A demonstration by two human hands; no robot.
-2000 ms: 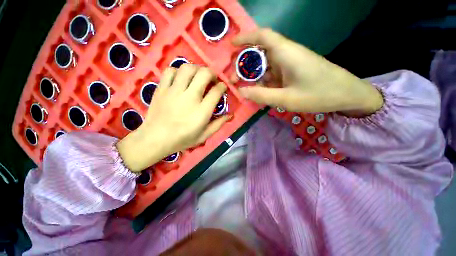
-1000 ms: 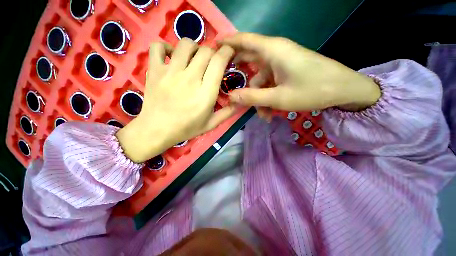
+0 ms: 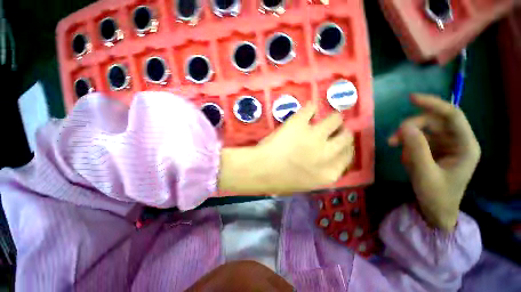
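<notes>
The coral foam tray (image 3: 367,142) holds rows of round smartwatches. A white-lit watch (image 3: 341,95) lies in the right-hand column. Another, partly white watch (image 3: 285,108) lies to its left, and a dark-faced watch (image 3: 247,109) beyond that. My left hand (image 3: 314,149) rests palm down over the lower right pockets, fingers curled just below the white watches; whatever is under it is hidden. My right hand (image 3: 443,151) is raised to the right of the tray, fingers bent and apart, with nothing visible in it.
A second coral tray (image 3: 434,48) with a watch stands at the upper right. A blue pen (image 3: 458,85) lies behind my right hand. A small-pocketed red tray (image 3: 348,219) shows below the main tray. A pale card (image 3: 34,111) is at the left.
The view has turned, so the tray now sits squarer. My right hand has left the watch and moved off the tray. White screens now show beside my left hand.
</notes>
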